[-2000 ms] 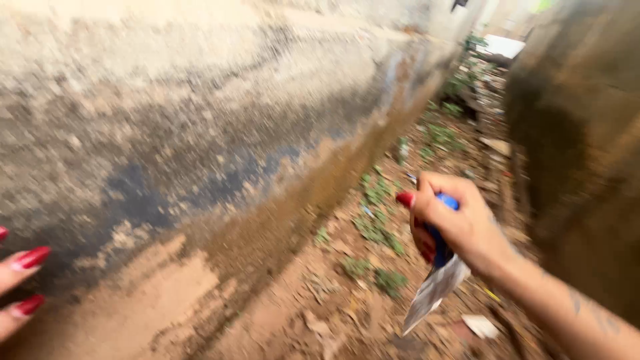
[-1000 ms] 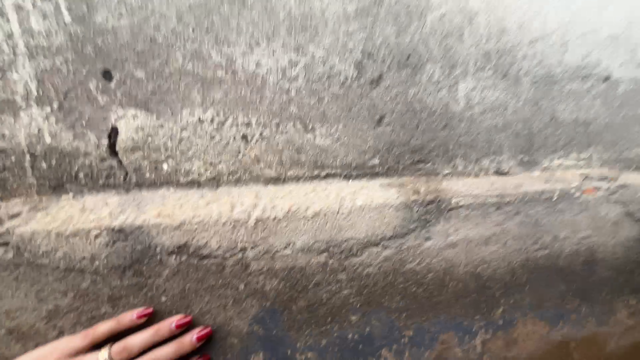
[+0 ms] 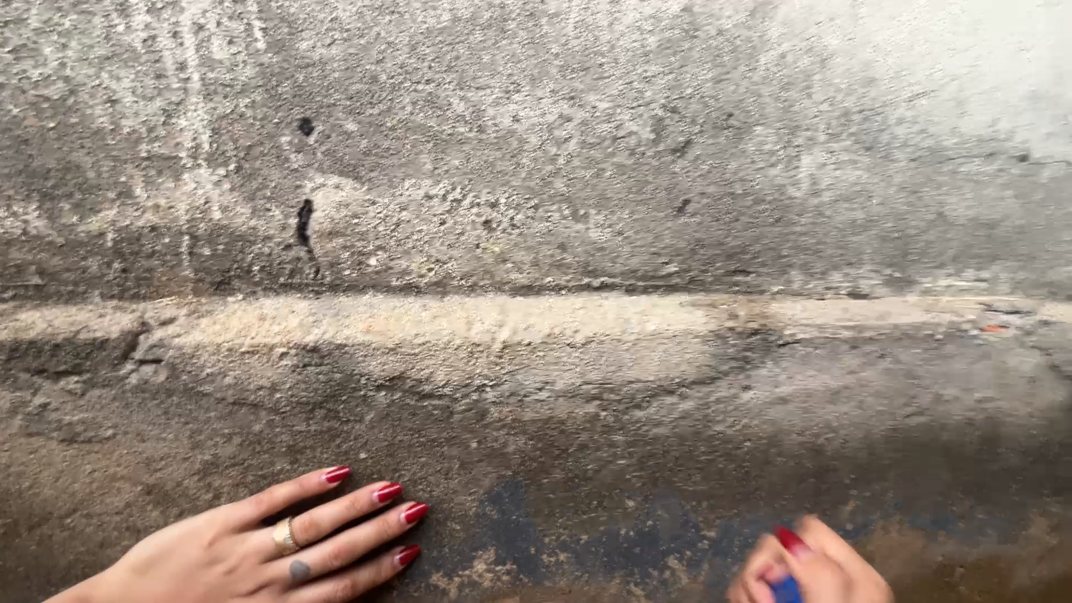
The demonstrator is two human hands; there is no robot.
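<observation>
At the lower left, my left hand (image 3: 251, 540) lies with spread fingers against the lower part of a rough, stained plaster wall (image 3: 502, 452); it holds nothing. It has red nails and a gold-coloured ring. My right hand (image 3: 812, 565) is at the bottom edge, right of centre, closed around a blue handle (image 3: 785, 590). The rest of the held tool is out of the picture. Near both hands the wall is dark, with patches of blue-grey paint (image 3: 603, 528) between them.
A pale, worn ledge (image 3: 469, 322) runs across the wall above my hands. Over it the plaster is rough and has a dark hole (image 3: 306, 126) and a crack (image 3: 304, 222). A small orange bit (image 3: 994, 329) sits on the ledge at the right.
The view has swung from the littered ground to the wall. My right hand, out of view one second ago, shows again with the blue handle. More of my left hand shows now.
</observation>
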